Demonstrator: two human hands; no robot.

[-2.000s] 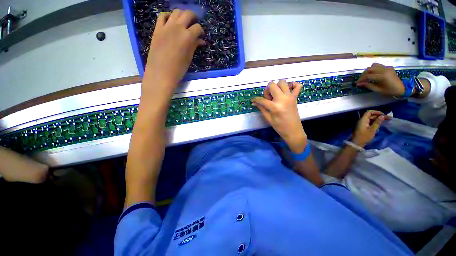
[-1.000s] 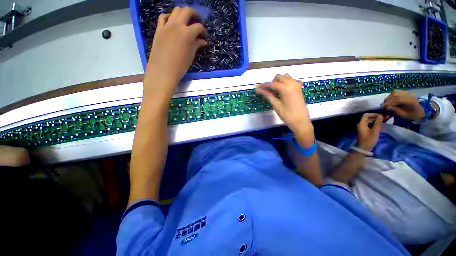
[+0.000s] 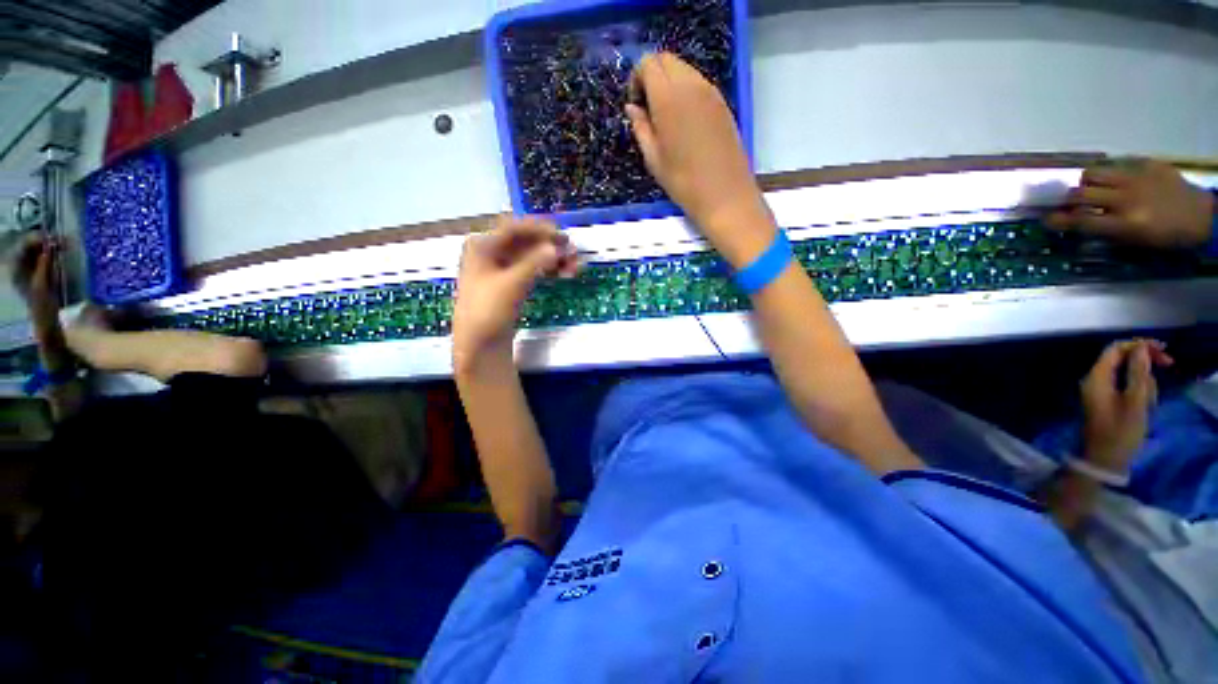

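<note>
The blue component bin (image 3: 500, 114), heaped with dark wiry parts, stands beyond the board row. My right hand (image 3: 679, 123), with a blue wrist strap, is over the bin's right part, fingers bent down at the parts; whether it grips one is hidden. My left hand (image 3: 502, 278) is above the near side of the green board strip (image 3: 628, 294), left of the bin. Its fingertips are close together, and a small blurred thing, likely a component, shows at them. The strip lies between the white rail edges (image 3: 601, 344).
A coworker's hand (image 3: 1135, 203) is over the strip at far right, another hand (image 3: 1119, 401) below it. At left are a coworker's arm (image 3: 174, 350) and a neighbouring bin (image 3: 171, 227) of violet-blue parts. A dark round thing (image 3: 444, 123) lies on the bench.
The view has turned left. My left hand has moved from the bin to above the strip. My right hand has moved from the strip to the bin.
</note>
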